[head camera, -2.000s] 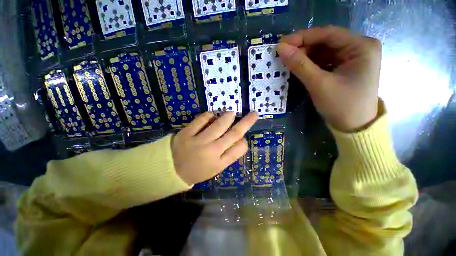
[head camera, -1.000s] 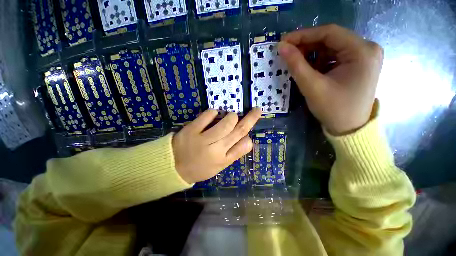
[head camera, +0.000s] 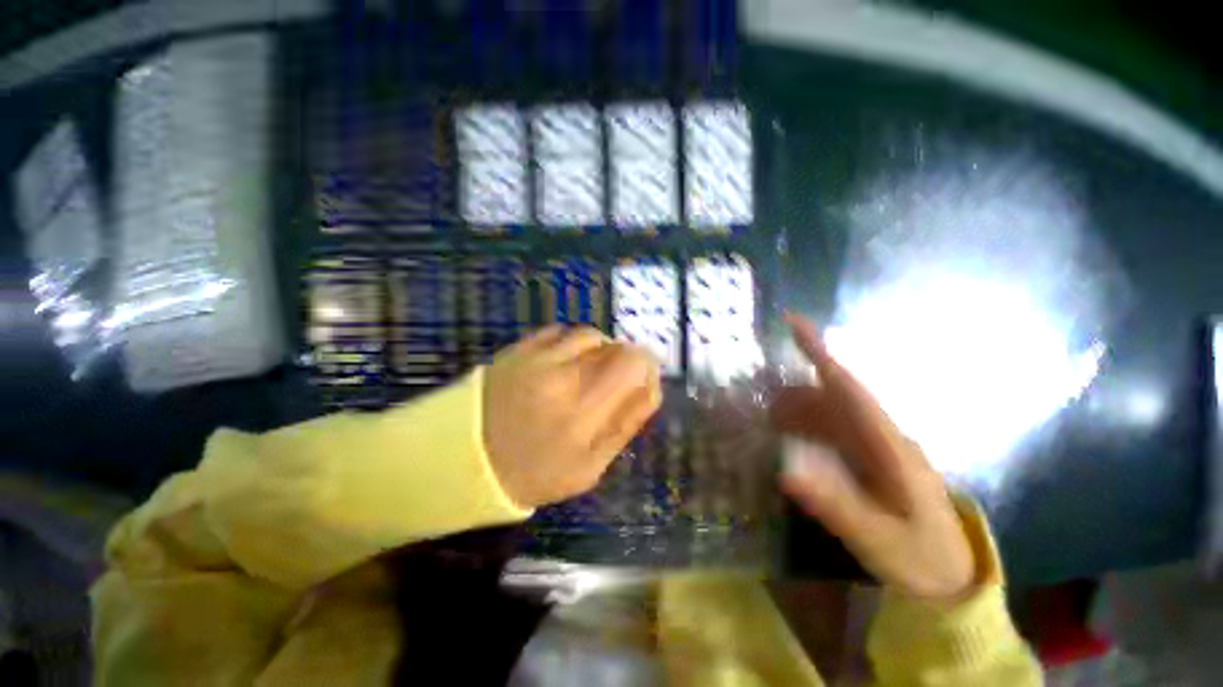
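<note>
The frame is motion-blurred. A clear tray (head camera: 775, 269) holds rows of boards. Four white adhesive pieces (head camera: 644, 164) cover boards in the upper row, and two more show at the right of the row below. Uncovered blue boards (head camera: 574, 293) lie to their left. My left hand (head camera: 570, 416) is over the tray below that lower row, palm down with its fingers curled; whether it holds anything is hidden. My right hand (head camera: 879, 483) is at the tray's lower right, thumb and fingers apart, nothing visible in it.
A thick white stack of sticker sheets (head camera: 201, 215) lies left of the tray, with a smaller loose sheet (head camera: 61, 201) beside it. A bright glare patch (head camera: 966, 349) is at the right. A pale bench edge strip (head camera: 939, 34) curves along the top. Something red (head camera: 1073, 642) is at lower right.
The view has pulled back and shows more bench. My right hand has left the white piece on the right board, moved down and opened. My left fingers have curled in from the lower edges of the pieces.
</note>
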